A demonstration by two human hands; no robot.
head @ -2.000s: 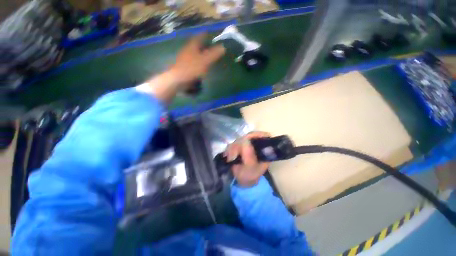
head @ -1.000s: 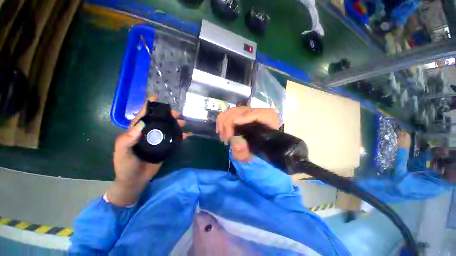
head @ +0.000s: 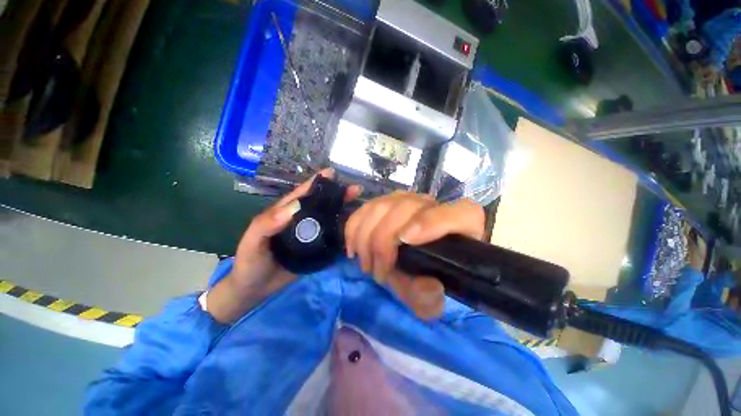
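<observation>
My left hand [head: 258, 258] holds a round black earcup housing [head: 313, 244] with a pale disc at its centre and a short bracket pointing up. My right hand [head: 410, 240] is wrapped around a thick black electric screwdriver [head: 496, 280], its cable running off to the lower right. The screwdriver's front end points at the right side of the housing; the bit is hidden by my fingers, so contact cannot be told. The silver screw feeder [head: 406, 110] stands just beyond my hands, with a small red switch and a bright front.
A blue tray [head: 244, 122] and speckled grey tray [head: 313, 89] lie left of the feeder. A clear plastic bag [head: 479, 154] and cardboard sheet [head: 561, 203] lie right. Cardboard dividers [head: 106, 97] hold black parts at far left. Another person's blue sleeve [head: 682, 317] shows at right.
Two seconds ago my left hand reached over the conveyor; one second ago it held the housing, apart from the screwdriver. Now the housing and screwdriver front are together. The view has shifted.
</observation>
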